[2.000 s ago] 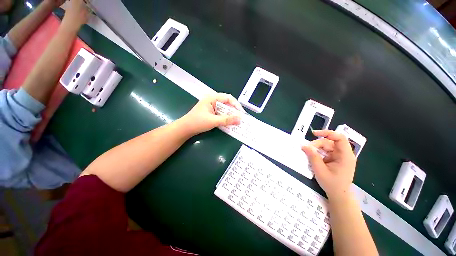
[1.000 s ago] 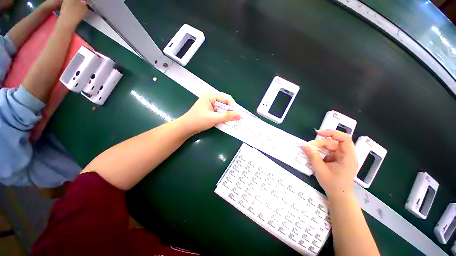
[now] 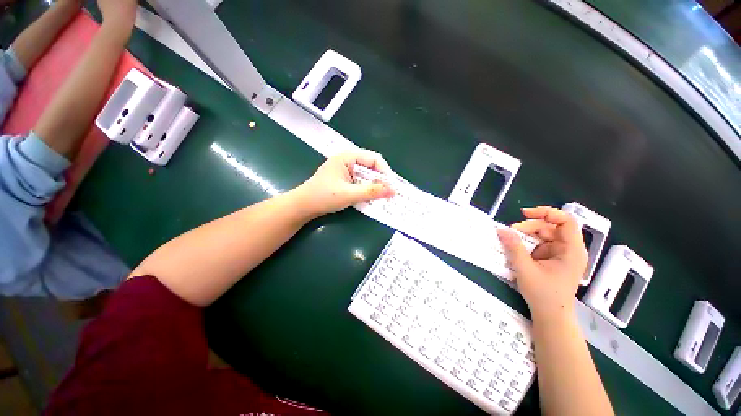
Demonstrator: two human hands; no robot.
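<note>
My left hand (image 3: 345, 185) pinches the left end of a white label sheet (image 3: 443, 223) with small dark print, held over the metal rail. My right hand (image 3: 552, 252) is at the sheet's right end, with thumb and fingers close together at its edge; whether it grips the sheet or a single label cannot be told. A label sheet stack (image 3: 447, 321) lies below the held sheet on the green bench. A plastic housing (image 3: 486, 179) lies on the belt just beyond the sheet. Another housing (image 3: 591, 236) is partly hidden behind my right hand.
More white housings lie on the dark green belt (image 3: 422, 81), at upper left (image 3: 327, 85) and at right (image 3: 619, 286). The side rail (image 3: 305, 130) and upright post (image 3: 215, 49) stand at upper left. Stacked housings (image 3: 146, 118) sit near a neighbouring person's arms over a red mat (image 3: 61, 73).
The housings on the belt have moved right and down in the picture. My left hand has stayed in place. My right hand has shifted slightly at the sheet's right end.
</note>
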